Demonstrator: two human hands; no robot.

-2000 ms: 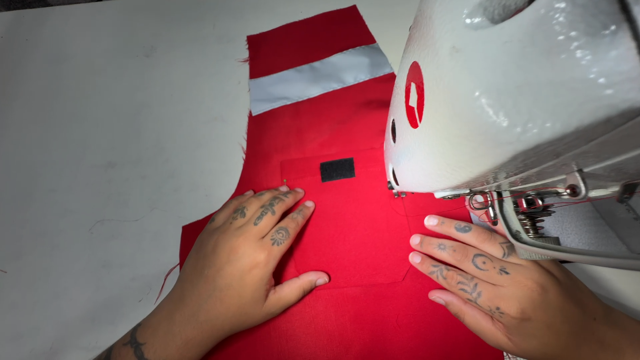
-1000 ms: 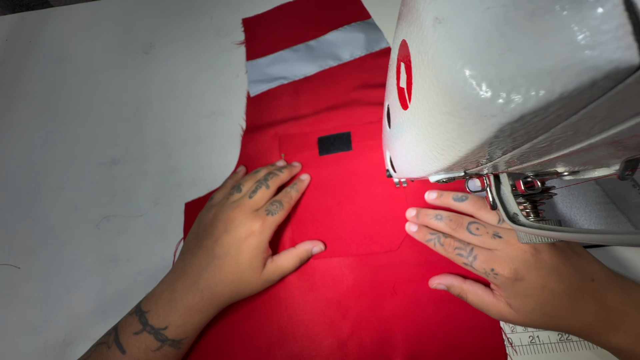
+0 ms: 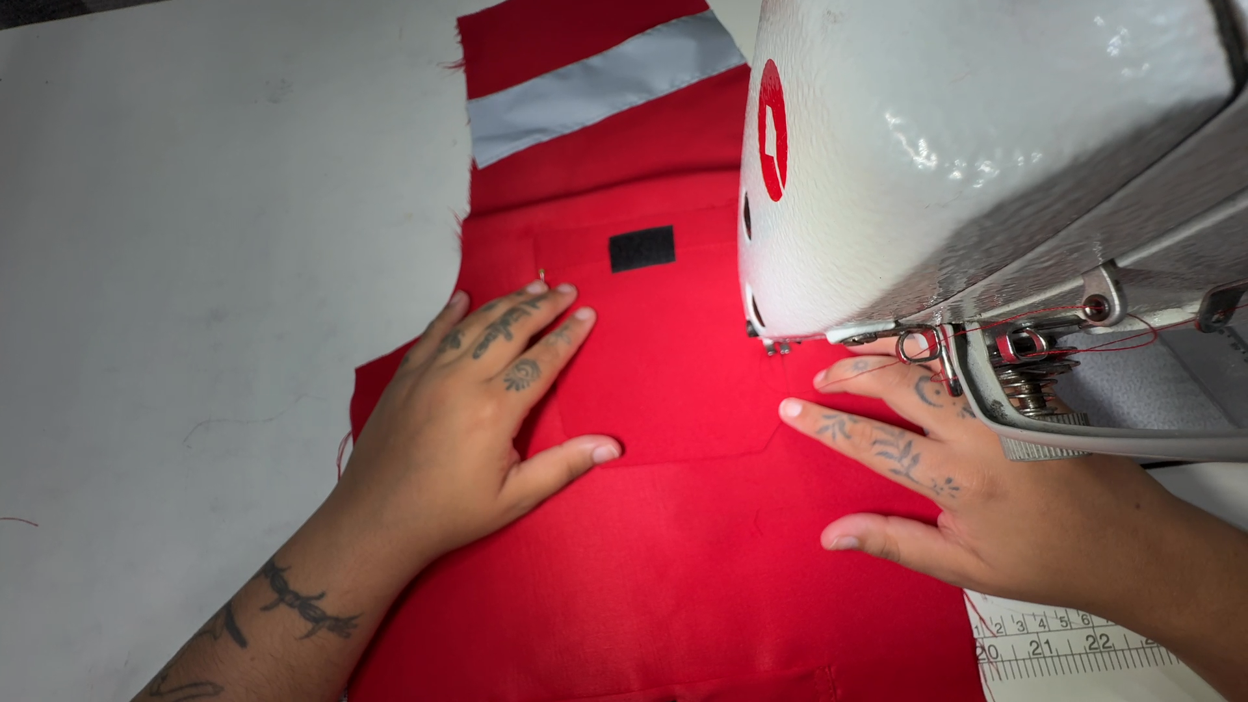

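Observation:
A red fabric panel (image 3: 682,565) lies under the head of a white sewing machine (image 3: 926,166). On it is a red patch pocket (image 3: 673,390) with a black hook-and-loop piece (image 3: 642,249) near its top edge. A grey reflective strip (image 3: 604,88) crosses the panel's far part. My left hand (image 3: 478,419) rests flat with spread fingers on the pocket's left side. Beside its fingertips a small pin (image 3: 542,276) shows. My right hand (image 3: 936,468) lies flat at the pocket's right edge, its upper fingers partly hidden behind the machine's thread guides. The needle area is mostly hidden.
The white table (image 3: 214,234) extends to the left, with loose thread on it. A measuring scale (image 3: 1063,643) is at the lower right, under my right forearm. Red thread (image 3: 1131,341) runs through the guides by the tension spring (image 3: 1029,385).
The fabric has shifted slightly away from me under the machine head, both hands staying on it. My right hand's upper fingers have moved partly behind the thread guides.

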